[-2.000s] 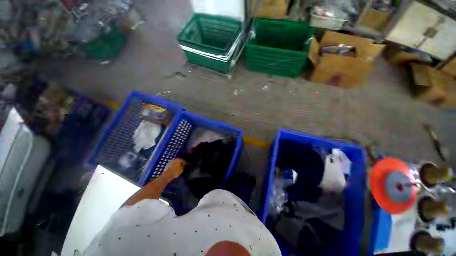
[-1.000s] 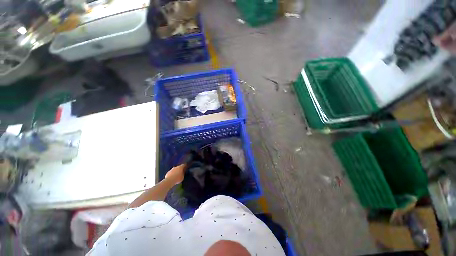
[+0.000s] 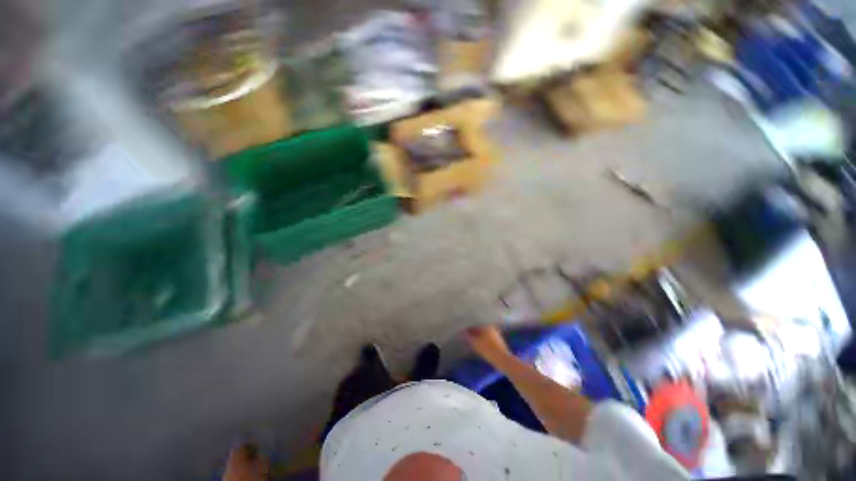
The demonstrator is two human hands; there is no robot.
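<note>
The view is strongly blurred. My right hand [image 3: 485, 340] is at the lower middle, at the edge of a blue crate [image 3: 601, 362], with the forearm stretched across the crate. The crate holds a white piece and dark material. Whether the fingers grip the rim or anything else cannot be told. My left hand [image 3: 244, 463] is small and blurred at the bottom left, cut off by the picture's edge. No object shows in it, and its fingers cannot be made out.
Two green crates [image 3: 324, 238] and an open cardboard box [image 3: 488, 122] stand on the grey floor. My dark shoes show below. An orange-red disc [image 3: 678, 423] and cluttered machine parts are at the lower right. More boxes stand at the back.
The view has swung away from the white table. My left hand is off the dark fabric in the blue crate and low at the left. My right hand has come into view over a blue crate.
</note>
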